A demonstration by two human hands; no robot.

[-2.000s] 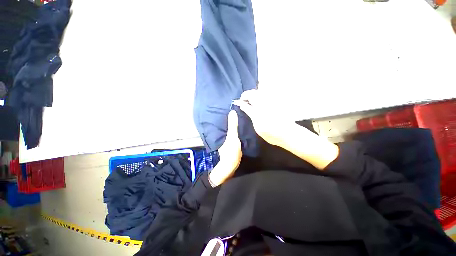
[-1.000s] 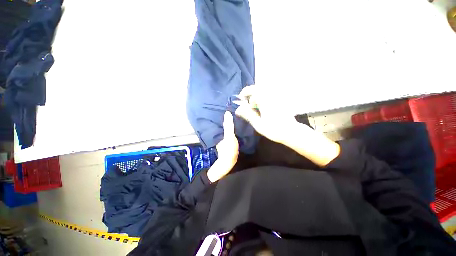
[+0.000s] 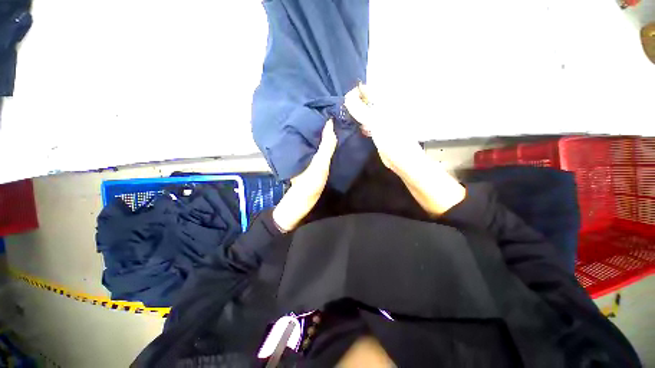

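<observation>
Navy trousers [image 3: 298, 79] lie lengthwise on the white table and hang over its front edge towards my lap. My left hand [image 3: 314, 169] holds the cloth near the table edge, its thumb pointing up at a bunched fold. My right hand [image 3: 365, 111] is close beside it on the right, its fingers at the same fold. A small dark and light detail shows at the right fingertips; whether it is thread snips cannot be told. The right hand is overexposed and blends into the white table.
A blue plastic basket [image 3: 172, 180] full of dark garments [image 3: 161, 244] stands at lower left. Red mesh baskets [image 3: 618, 208] stand at lower right, beside dark cloth [image 3: 528, 205]. Part of a garment pile [image 3: 11, 43] lies at the table's far left. Yellow-black floor tape [image 3: 86, 296] runs at lower left.
The view has shifted, so the baskets sit further left and the garment pile is mostly out of view. Both hands have moved up a little, and the cloth between them is more bunched.
</observation>
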